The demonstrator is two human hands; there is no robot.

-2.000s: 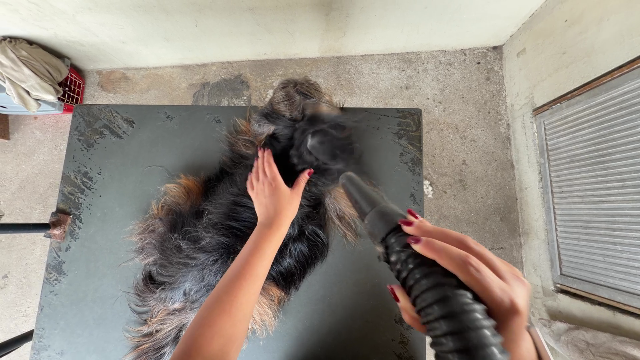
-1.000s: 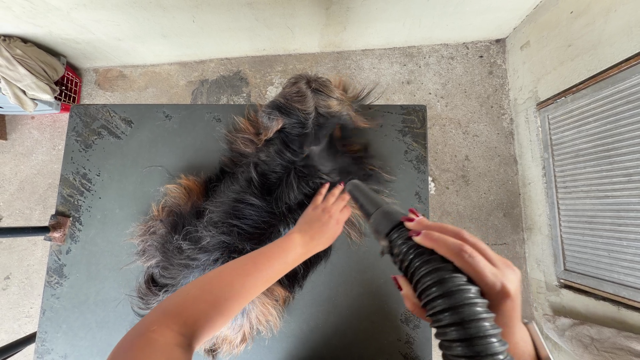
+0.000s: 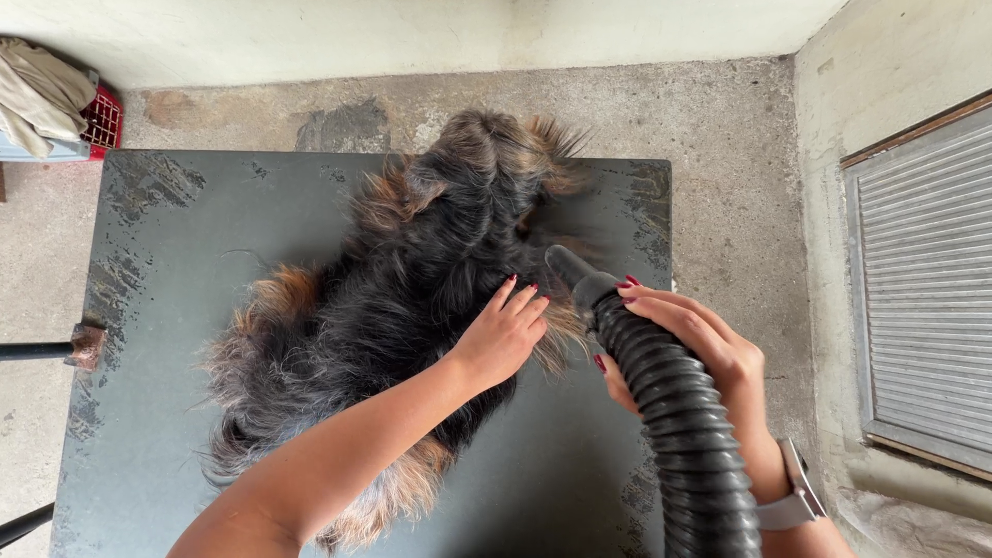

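Observation:
A long-haired black and tan dog (image 3: 403, 294) is on a worn grey grooming table (image 3: 178, 225), its head toward the far edge. My left hand (image 3: 504, 333) rests on the fur at the dog's right-hand side in view, fingers spread a little. In my right hand (image 3: 697, 333) is the ribbed black hose (image 3: 682, 411) of a pet dryer, gripped just behind its nozzle (image 3: 573, 267). The nozzle points up and left at the dog's neck and shoulder, close to my left fingertips, and the fur there is blown outward.
A metal bracket (image 3: 87, 346) with a black bar (image 3: 35, 351) is at the table's left edge. Beyond the far left corner stands a pet carrier with a red grille (image 3: 103, 122) and a cloth (image 3: 43, 89) on top. On the right wall is a ribbed metal panel (image 3: 926, 287).
My left hand has moved from the dog's upper back to the right and nearer me. The dog's head, earlier blurred and low, now shows with its ears blown out. My right hand keeps hold of the hose.

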